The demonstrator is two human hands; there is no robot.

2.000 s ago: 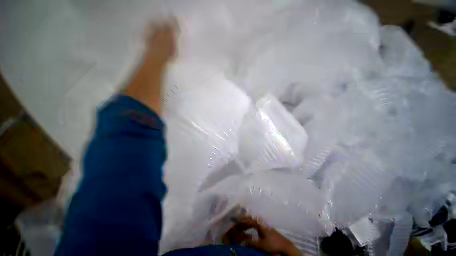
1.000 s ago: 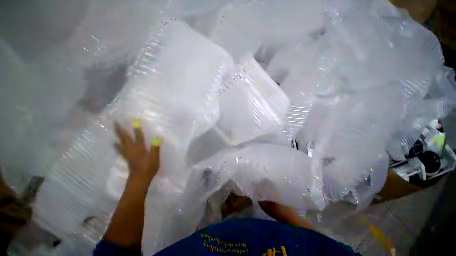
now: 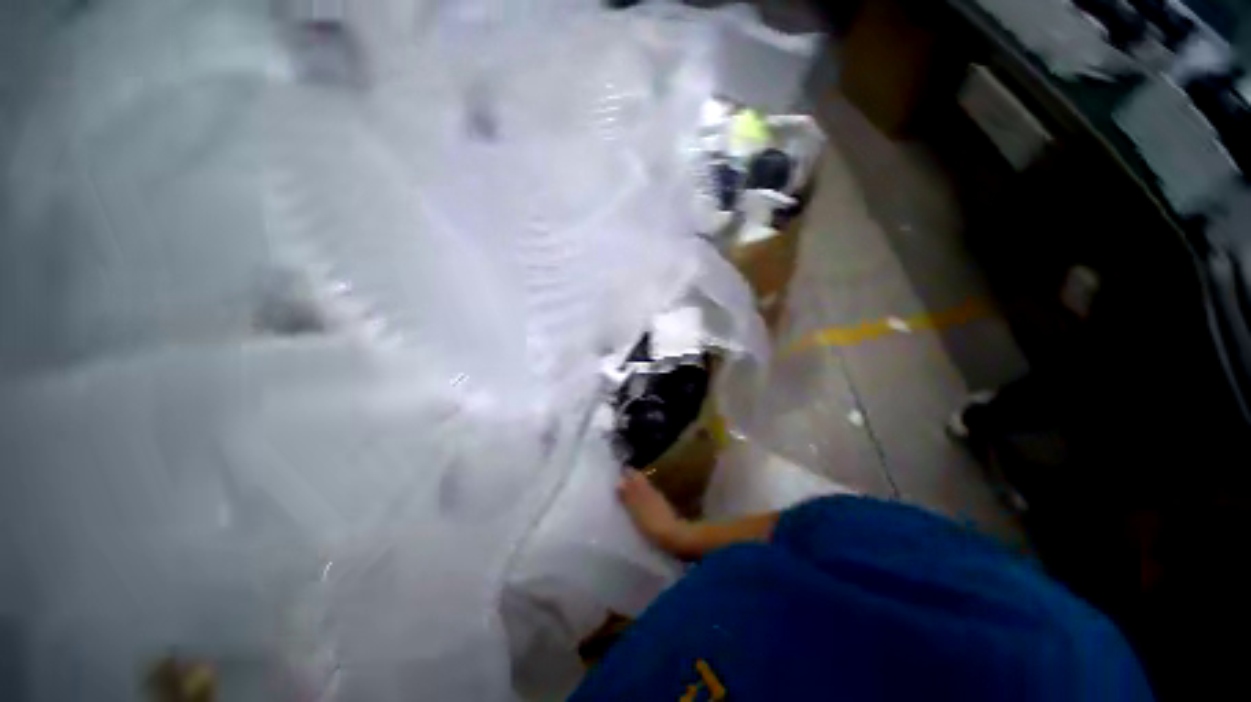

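Note:
A large heap of clear-white ribbed air-column bags (image 3: 453, 274) fills the left and middle of the view. My right hand (image 3: 659, 521) is low in the middle, at the plastic's edge and beside an open carton (image 3: 686, 469) with black units (image 3: 663, 409) inside. It is blurred, and whether its fingers grip the plastic is unclear. A small blurred brownish patch lies at the bottom left edge; I cannot tell if it is my left hand.
Another open carton (image 3: 775, 272) holds black and white units (image 3: 768, 176) at upper middle. Grey floor (image 3: 858, 412) with a yellow line (image 3: 892, 329) lies to its right. A dark-sided bench or line (image 3: 1166, 151) carries white pieces. A shoe-like shape (image 3: 971, 414) shows near the bench.
The view has swung right, showing more floor and the bench. The plastic heap has shifted left in view. My right hand now shows beside the carton; my left hand is no longer clearly seen.

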